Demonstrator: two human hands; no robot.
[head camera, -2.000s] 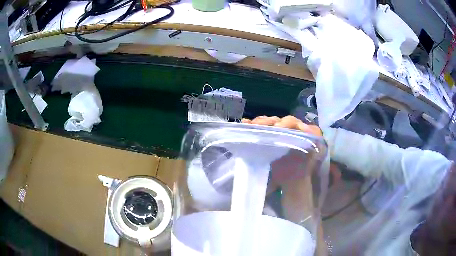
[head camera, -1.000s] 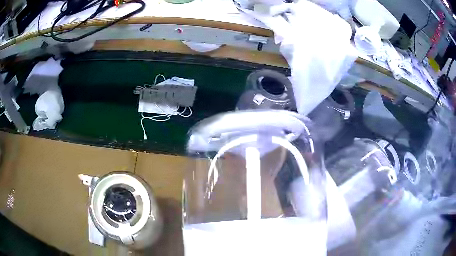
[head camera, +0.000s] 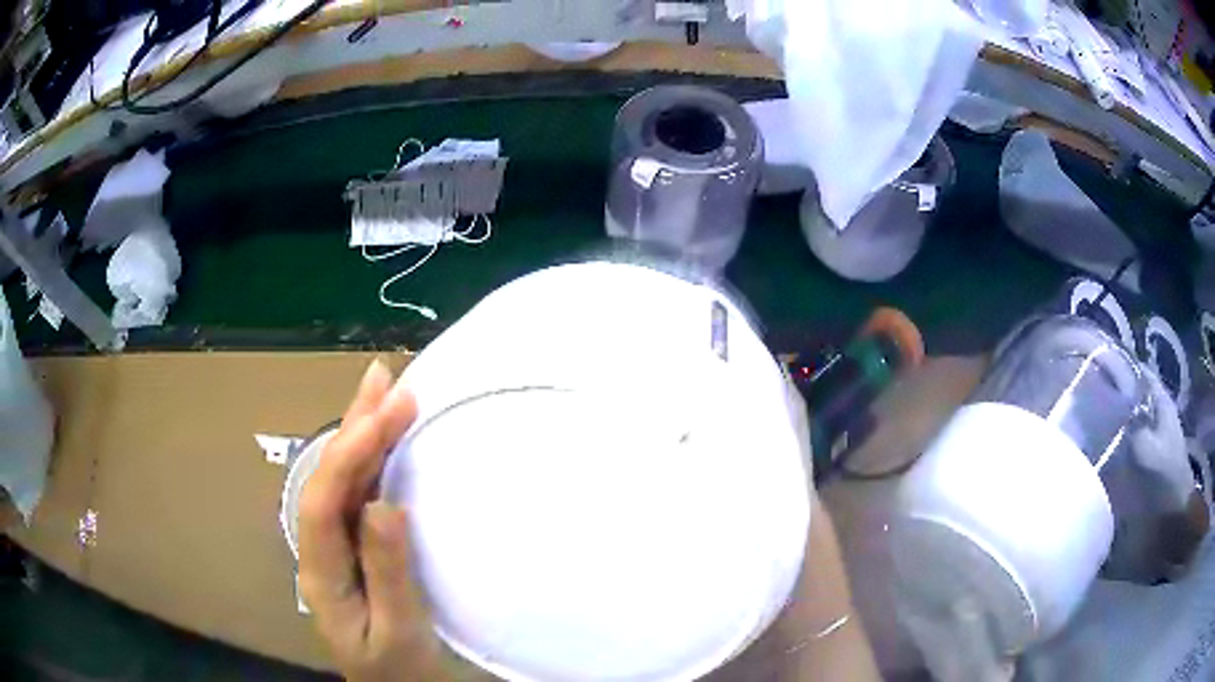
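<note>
A humidifier unit (head camera: 600, 480) is held up close in front of me, its smooth white base facing the camera. My left hand (head camera: 357, 533), bare, grips its left side with the fingers spread along the wall. My right hand is mostly hidden behind the unit; a bare wrist or forearm (head camera: 829, 606) shows at its lower right, and the fingers cannot be seen. A white ring part (head camera: 304, 486) on the brown bench (head camera: 173, 466) shows only partly behind my left hand.
An electric screwdriver (head camera: 859, 380) lies right of the unit. Another clear and white unit (head camera: 1006, 513) is at the right, with a gloved hand (head camera: 953, 613) by it. Two vessels (head camera: 682, 180), a cord with card (head camera: 426, 200) and limp white bags (head camera: 140, 253) are on the green belt (head camera: 300, 267).
The held unit has tipped from clear wall in view to white base in view. My left hand has come into view on its left side. The screwdriver and the neighbouring unit now show more fully.
</note>
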